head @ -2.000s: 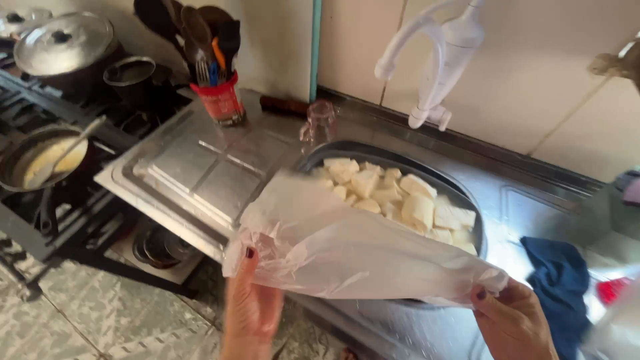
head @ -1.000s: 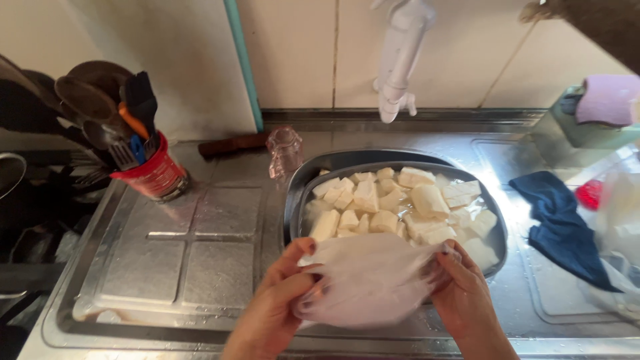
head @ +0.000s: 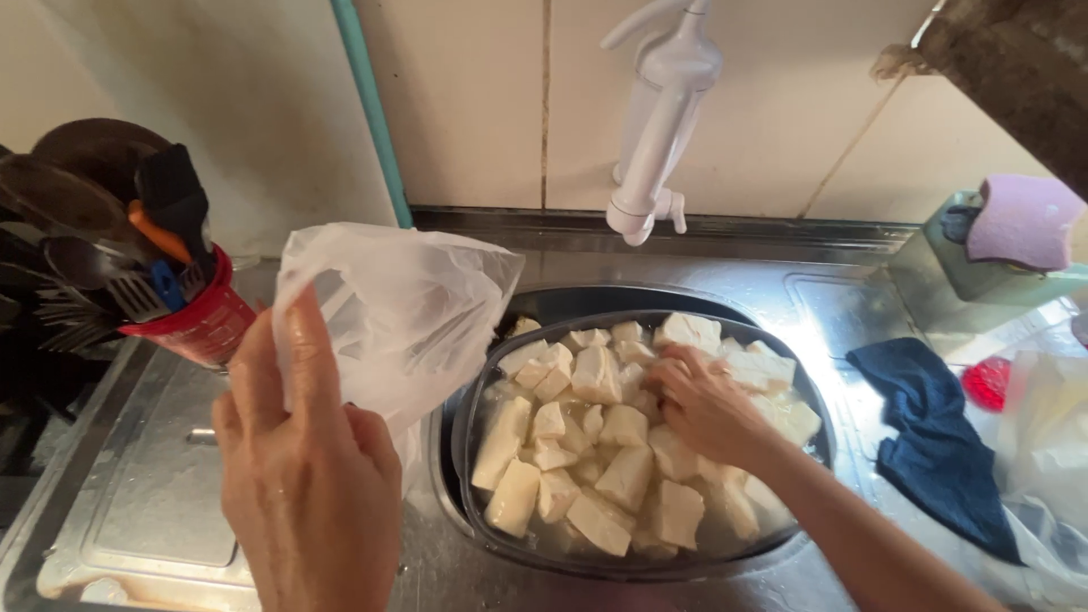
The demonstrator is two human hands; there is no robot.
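My left hand [head: 310, 459] pinches the edge of a translucent plastic bag [head: 399, 314], which hangs open left of the basin. My right hand [head: 710, 404] reaches into a dark oval basin [head: 476, 510] and touches white, peeled chunks that look like cassava [head: 625, 425]; its fingertips are partly hidden among them, and whether they grip a chunk I cannot tell. Cloudy water surrounds the chunks. The basin sits over the oval sink bowl.
A red container [head: 204, 323] of kitchen utensils stands at the left. A white wall-mounted faucet [head: 650, 161] hangs above the basin. On the right lie a dark blue cloth [head: 926, 433], a red scrubber [head: 986, 382] and a plastic bag, with a purple sponge [head: 1024, 221] on a greenish holder.
Both hands held the bag before; my right hand has let go of it and moved into the basin. My left hand has moved left with the bag.
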